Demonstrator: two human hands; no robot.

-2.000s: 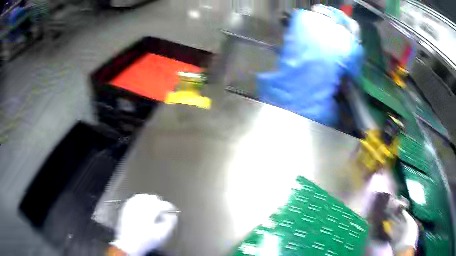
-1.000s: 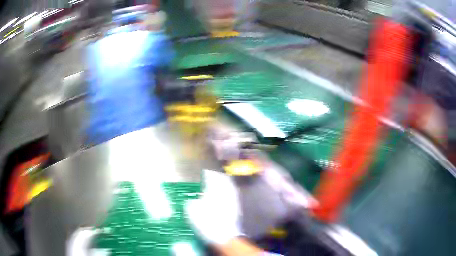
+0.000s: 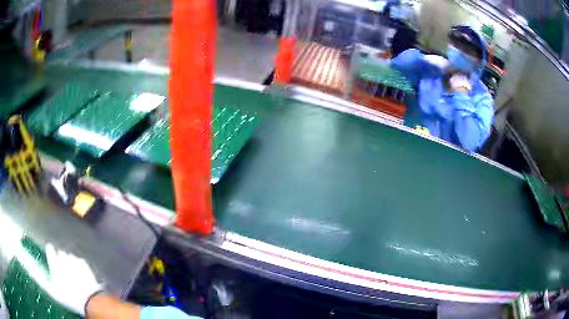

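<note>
A large green circuit board [image 3: 25, 293] with rows of silver pads lies at the lower left, cut off by the picture's edge. My right hand [image 3: 70, 280], in a white glove, is over the board's right side with its fingers stretched out. Whether it grips the board's edge is not clear. My left hand is not in view; only a pale sliver shows at the lower left edge. A stand with a yellow pad [image 3: 84, 203] sits on the steel bench [image 3: 103, 240] beyond my right hand.
A dark green conveyor belt [image 3: 349, 180] crosses the view, carrying boards [image 3: 234, 140] on its left part. An orange-red wrapped post [image 3: 192, 118] rises at its near edge. A yellow cage holder [image 3: 22, 159] stands at left. A person in blue [image 3: 471, 112] is across the belt.
The view has swung to the right, so the post, bench and board now lie further left. The person across the belt has come into view. My left hand has gone out of the picture.
</note>
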